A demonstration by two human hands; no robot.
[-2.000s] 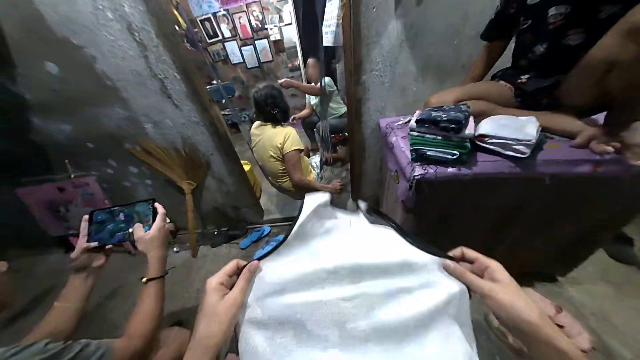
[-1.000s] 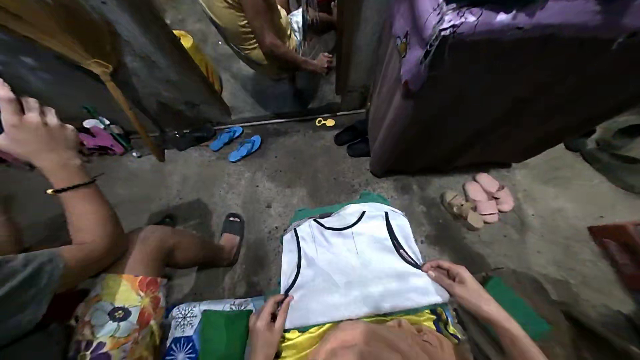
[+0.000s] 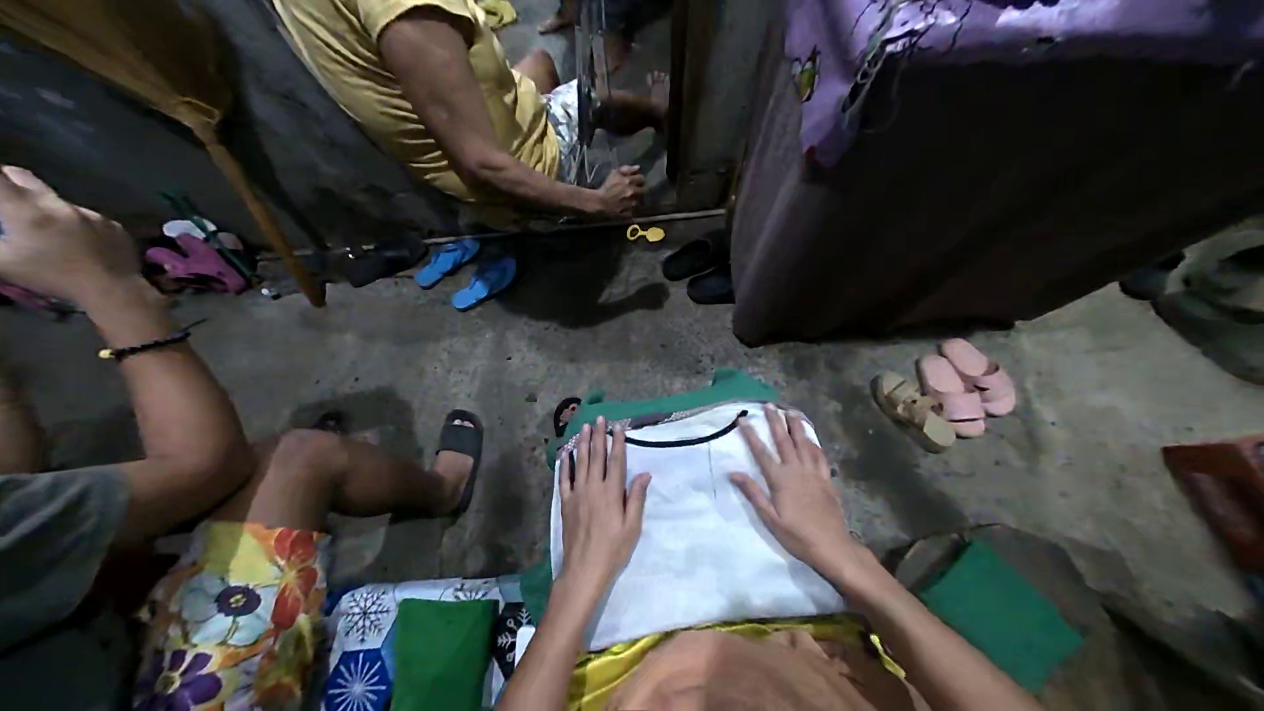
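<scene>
A white sleeveless garment (image 3: 691, 533) with black neck trim lies over my lap, on top of green cloth (image 3: 736, 387). My left hand (image 3: 600, 499) rests flat on its left side, palm down, fingers pointing away from me. On the right side my right hand (image 3: 795, 489) lies flat with fingers spread. Neither hand grips the fabric. The garment's black armhole edges do not show. A folded green cloth (image 3: 444, 652) is at my left, over snowflake-patterned fabric (image 3: 365, 632). Another green cloth (image 3: 1002, 612) lies at my right.
A person with a black bracelet (image 3: 148, 348) sits at my left. Beyond a doorway sits a person in a yellow shirt (image 3: 434, 99). A table with purple cover (image 3: 829, 59) stands ahead right. Blue slippers (image 3: 484, 283), pink slippers (image 3: 963, 385) and a broom (image 3: 262, 207) are on the floor side.
The white garment, held up two seconds ago, was on my lap a second ago with my hands at its lower side edges. Both hands have moved forward onto its upper part, fingers now flat.
</scene>
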